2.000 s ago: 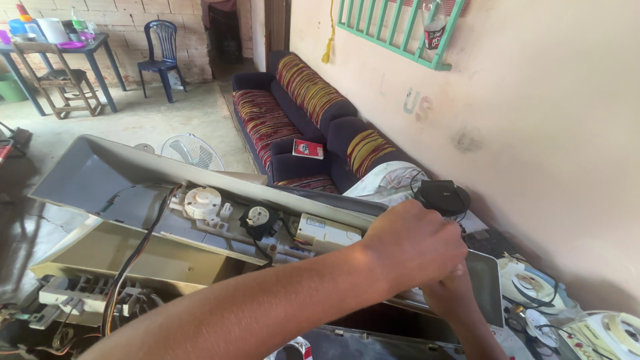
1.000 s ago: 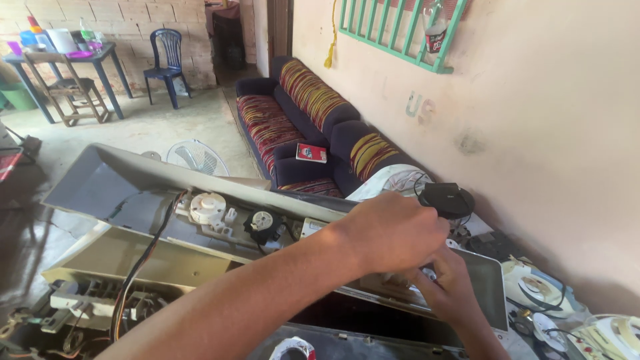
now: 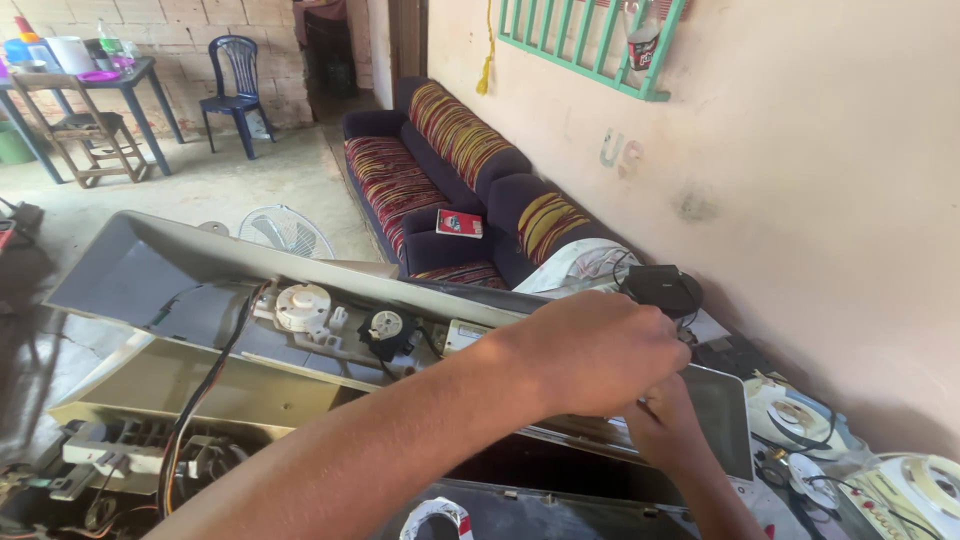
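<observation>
My left hand reaches across from the lower left, its fingers curled over the right end of an appliance's long control panel housing. Right below it, my right hand has thumb and fingers drawn together against the left one. Whatever lies between the fingers is hidden. Mounted in the housing are a white round dial switch, a black-bodied part with a pale disc and a cream box, partly behind my left forearm. A bundle of wires hangs over the housing's left part.
Lower left lies an exposed mechanism. A roll of tape sits at the bottom edge. On the right are appliance parts, a cream device with a dial and a black round object. A fan and sofa stand beyond.
Both hands stay close together at the housing's right end. My left forearm covers more of the cream box than it did two seconds ago.
</observation>
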